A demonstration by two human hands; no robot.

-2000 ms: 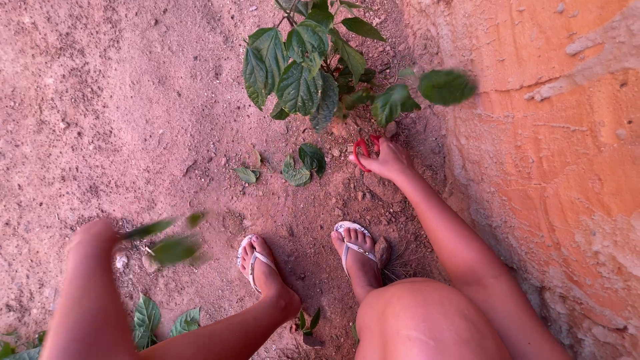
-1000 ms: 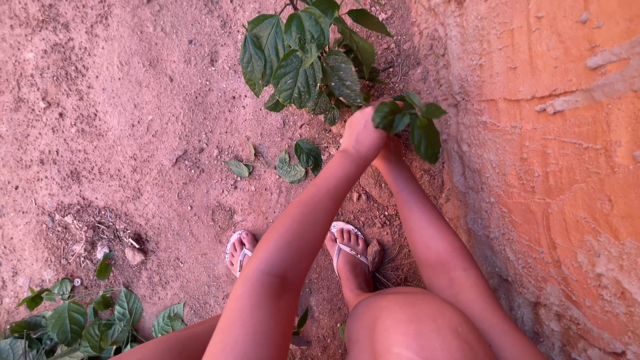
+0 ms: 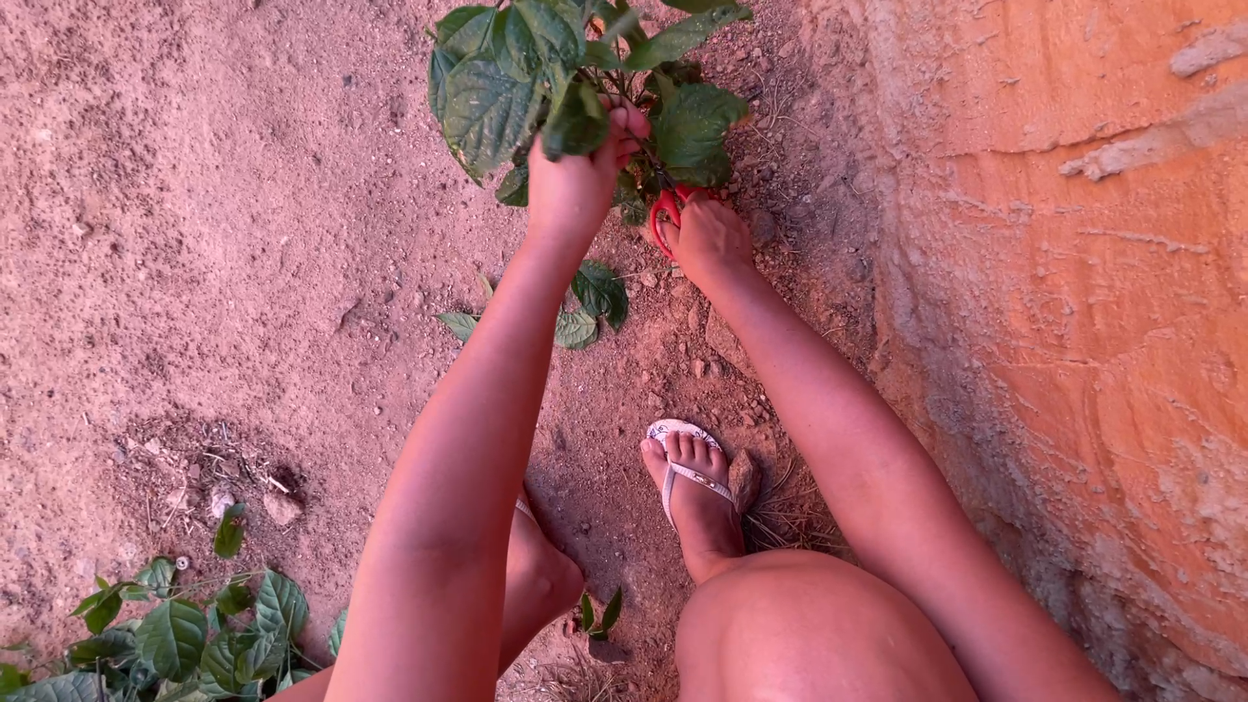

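A leafy green plant grows from the dirt at the top centre. My left hand reaches in among its leaves, fingers closed around a stem or leaves partly hidden by foliage. Just to the right, my right hand grips red-handled scissors, their blades pointing up into the lower stems. How far the blades are apart cannot be made out. Below the hands, loose leaves lie on the soil.
A rough orange wall rises along the right side. Cut-looking leafy branches lie at the lower left, near small stones. My foot in a flip-flop stands beside a stone; a small sprout is below.
My left hand has gone from the lower left up to my right hand, then into the plant's leaves. The leafy sprig seen by my hands one second ago no longer shows there.
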